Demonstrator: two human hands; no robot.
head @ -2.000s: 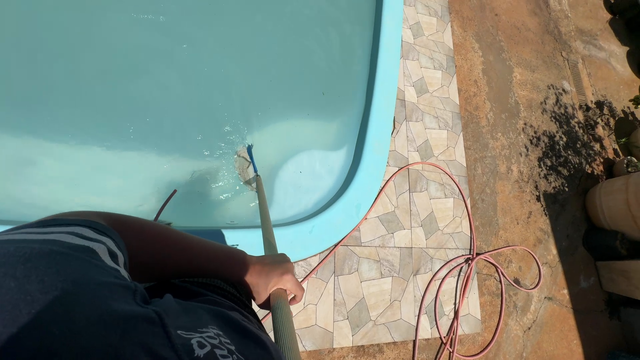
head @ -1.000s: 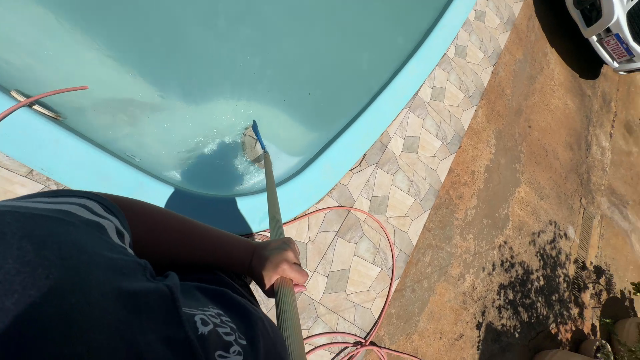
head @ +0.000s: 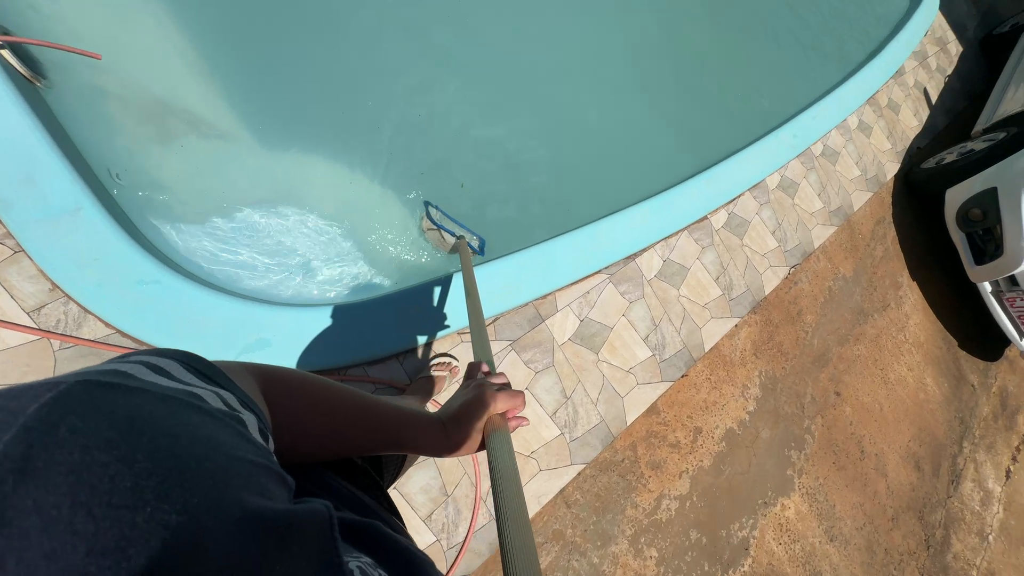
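Note:
My left hand [head: 484,410] is closed around a long ribbed pole [head: 510,480], low in the middle of the view. The pole runs from the bottom edge up over the pool's rim. At its far end a skimmer net with a blue frame [head: 454,228] lies at the water's surface, just inside the light blue pool edge [head: 560,284]. Pale mesh hangs from the frame, partly in the water. My right hand is out of view, and the pole's lower end is cut off by the bottom edge.
A red hose [head: 475,512] runs over the stone paving [head: 616,344] by my sandaled foot [head: 442,372]. Another hose stretch [head: 56,46] reaches over the water at upper left, near a curved rail [head: 20,66]. A white car [head: 988,216] stands at right on brown concrete [head: 720,480].
The view has swung a lot, bringing more of the car and the pool's long side into sight. The net now lies nearer the long side's rim, its blue frame showing more broadly. My left hand still grips the pole.

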